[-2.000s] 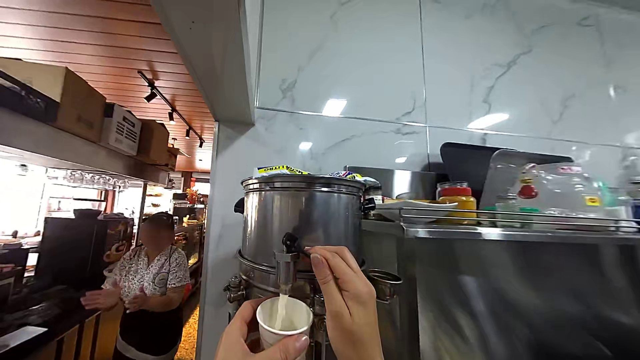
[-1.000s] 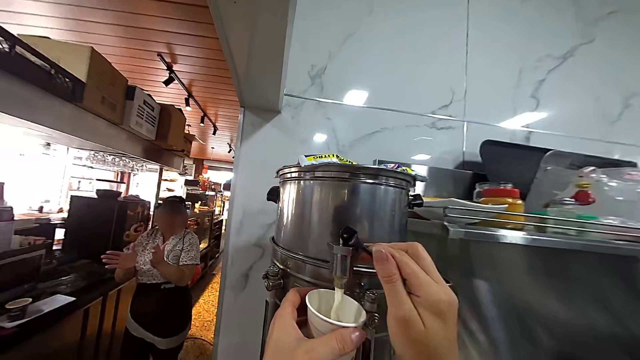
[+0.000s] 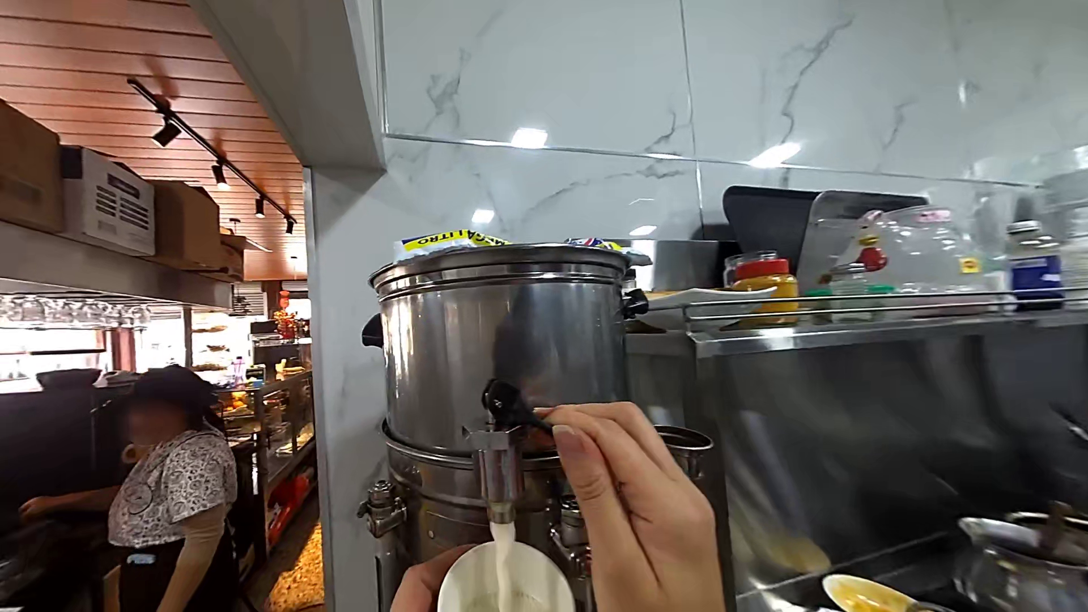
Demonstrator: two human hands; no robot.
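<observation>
A large stainless steel pot (image 3: 552,348) with a metal dispensing tap (image 3: 497,467) stands straight ahead. My right hand (image 3: 642,510) pinches the black lever (image 3: 510,404) of the tap between thumb and fingers. Off-white liquid (image 3: 503,552) runs from the spout down into a white cup (image 3: 459,586). Around the cup's left side is my left hand (image 3: 418,585), mostly cut off by the lower edge of the view. The cup's mouth is just under the spout; its base is out of view.
On the right, a steel shelf (image 3: 782,340) holds a red-lidded yellow jar (image 3: 762,293) and clear containers. Below it are a metal pitcher (image 3: 1011,561) and a dish of yellow food (image 3: 863,595). A co-worker (image 3: 170,501) stands at the left, near a display counter (image 3: 285,425).
The co-worker's hands, raised in front of the chest before, are now lower, with one arm reaching left. My right hand stays on the lever and liquid still flows. The view has come closer.
</observation>
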